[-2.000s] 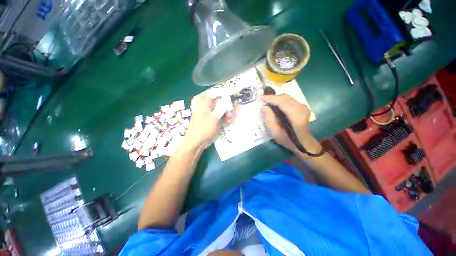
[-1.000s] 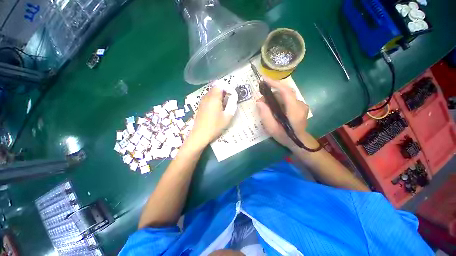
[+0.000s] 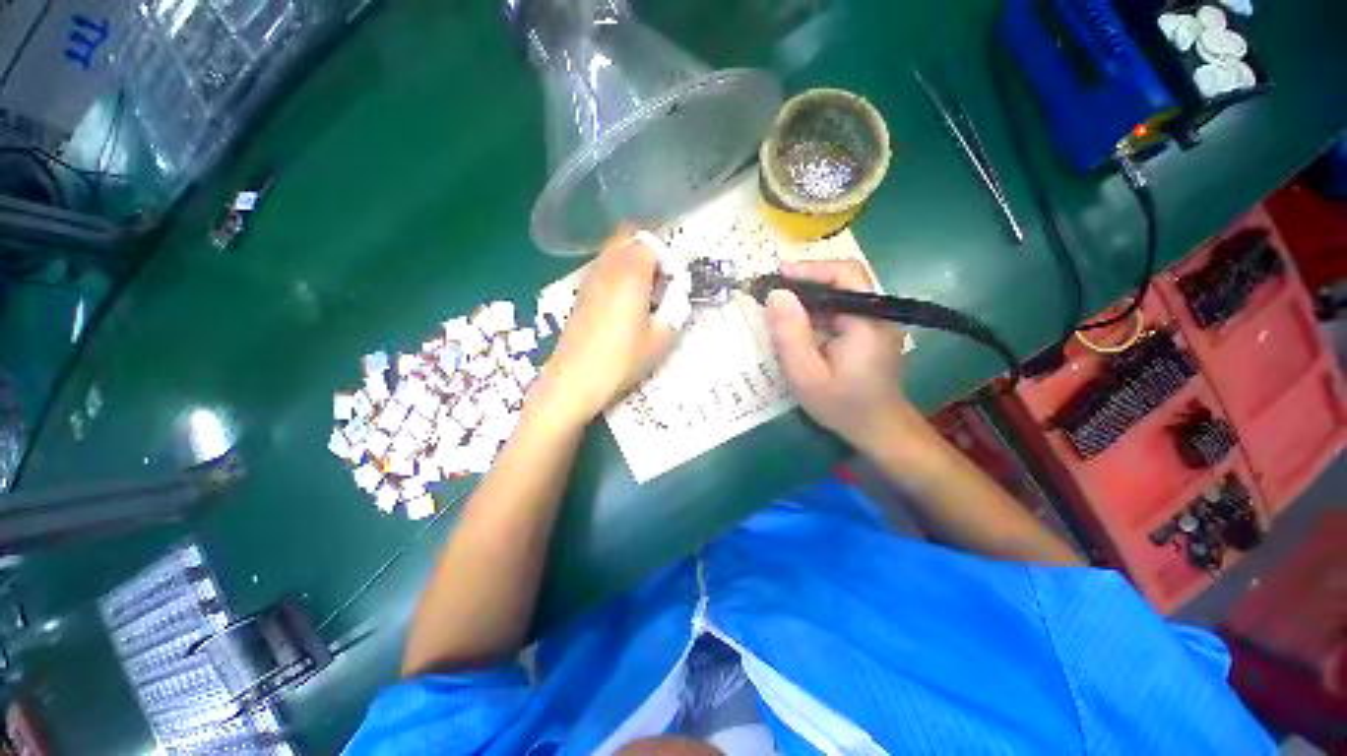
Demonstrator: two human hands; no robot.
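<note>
My right hand [image 3: 845, 352] is closed around a black soldering iron [image 3: 872, 304], which lies nearly level with its tip pointing left at a small dark device unit [image 3: 712, 281]. Whether the tip touches it cannot be told. My left hand [image 3: 609, 328], with white finger covers, holds the unit at its left side. The unit is over a printed paper sheet [image 3: 706, 418] with dark dots. A loose pile of small white squares [image 3: 443, 402] lies left of the sheet.
A clear fume hood [image 3: 650, 148] and a yellow tip-cleaner tub [image 3: 823, 163] stand behind the sheet. Tweezers [image 3: 969, 152] and a blue soldering station [image 3: 1086, 81] are at the right. A red parts bin [image 3: 1167, 517] is below the bench edge. A ridged tray [image 3: 175, 635] is at left.
The iron has swung from pointing up beside the tub to lying nearly level, its tip now at the unit. My left hand stays at the unit. The whole view has shifted slightly.
</note>
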